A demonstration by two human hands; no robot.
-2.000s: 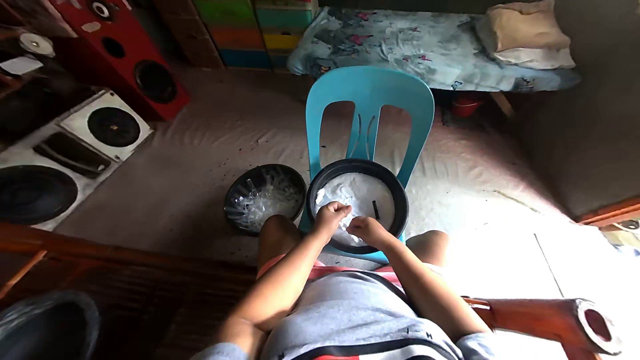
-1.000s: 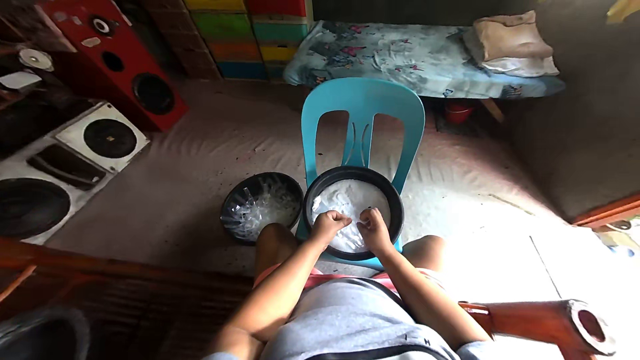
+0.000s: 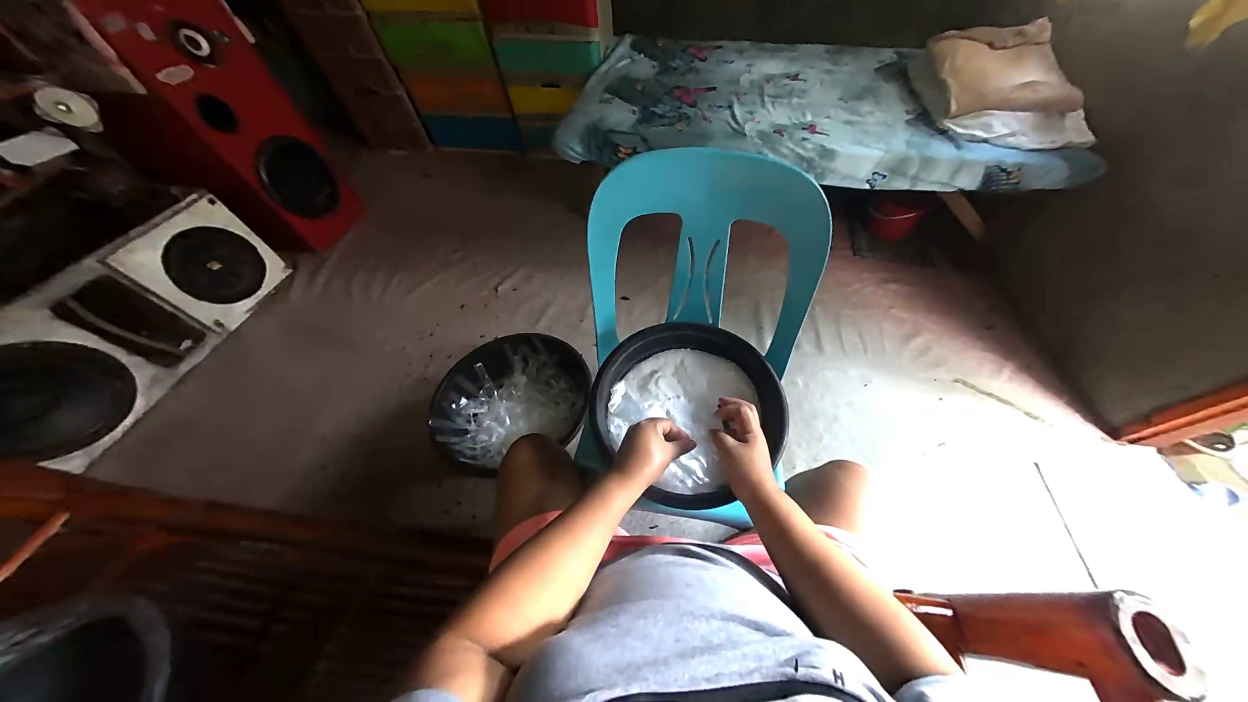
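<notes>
A round black basin (image 3: 604,390) rests on the seat of a blue plastic chair (image 3: 710,175). White powdery material (image 3: 707,375) lies in it, with clear plastic pieces (image 3: 639,400) at its left side. Over the basin, my left hand (image 3: 653,450) has thumb and fingertips pinched together; a small pale bit seems to show at them, too small to name. My right hand (image 3: 743,444) is just to its right, fingers bent, with something small and dark near the fingertips. Beside the chair on the left, a black bowl (image 3: 441,414) holds many clear plastic strips (image 3: 497,400).
Large white speakers (image 3: 214,263) and a red speaker (image 3: 292,175) stand at the left. A bed with a floral sheet (image 3: 760,107) and pillows (image 3: 1009,83) is behind the chair. A red bucket (image 3: 895,216) sits beneath it. A wooden armrest (image 3: 1033,629) is at lower right.
The dark stick-like thing seen at the right of the basin two seconds ago no longer shows there. My right hand has moved slightly away from my left, its fingers raised.
</notes>
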